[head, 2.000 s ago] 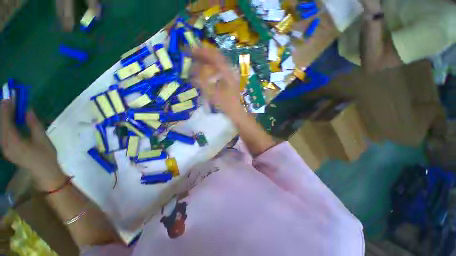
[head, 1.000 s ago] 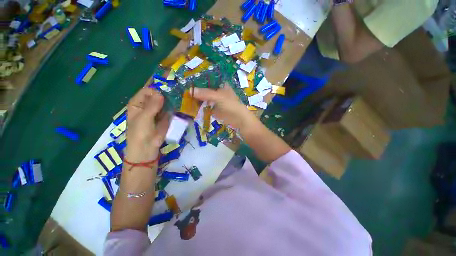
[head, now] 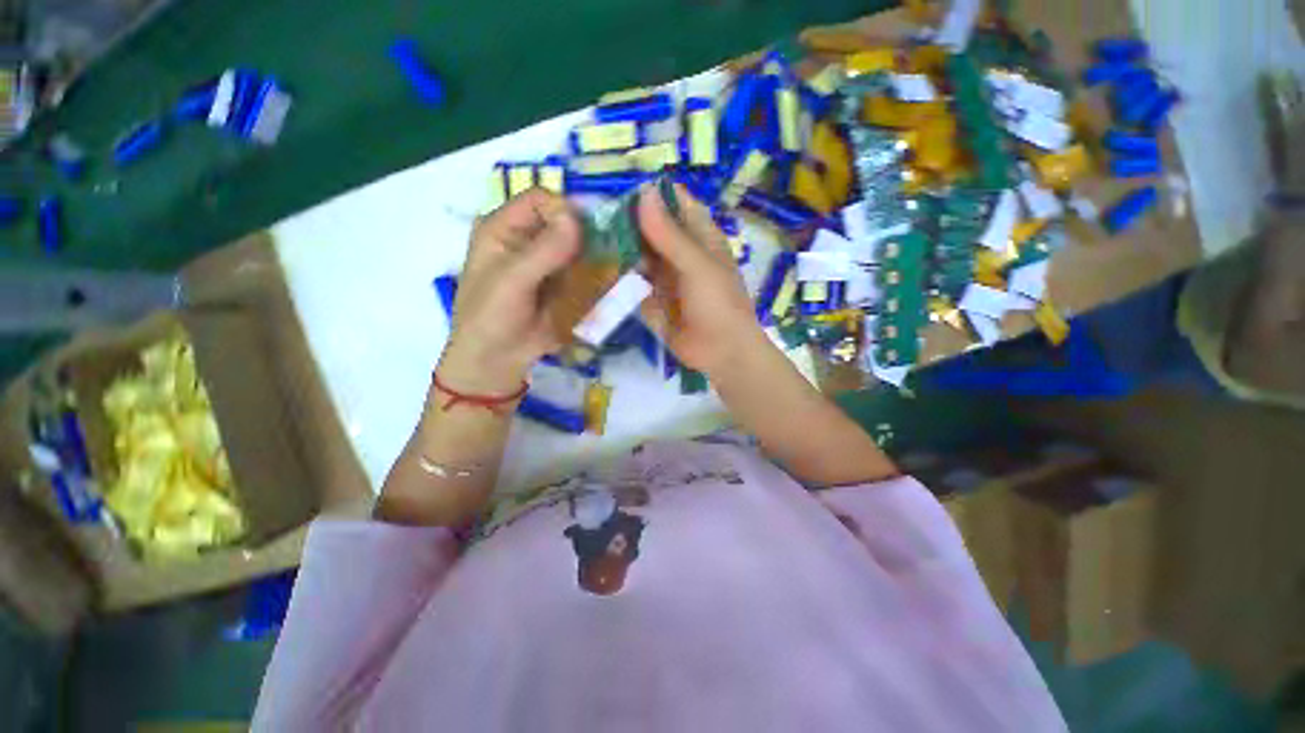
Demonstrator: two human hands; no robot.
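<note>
My left hand [head: 504, 287] and my right hand [head: 701, 279] are close together over the white work sheet [head: 344, 287]. Between their fingertips they hold a small green circuit board [head: 613, 229], partly hidden by the fingers and blurred. A white label [head: 613, 308] and an amber tape piece [head: 575, 294] hang just below it between the palms. Blue cells with pale yellow pads [head: 607, 138] lie beyond my hands. A blue cell [head: 553, 413] with an amber flag lies below my left wrist.
Green boards [head: 902, 294], white labels [head: 1028, 108] and amber tape pieces are heaped on brown cardboard [head: 1145, 272] at right. Blue cells [head: 1131, 151] lie at far right. An open cardboard box [head: 272, 415] with yellow liners [head: 169, 451] stands at left. More cells [head: 246, 108] lie on the green bench [head: 344, 108].
The view has swung left, bringing the cardboard box into sight. Both hands still hold pieces together; the green board now shows between the fingertips, with the white label below it.
</note>
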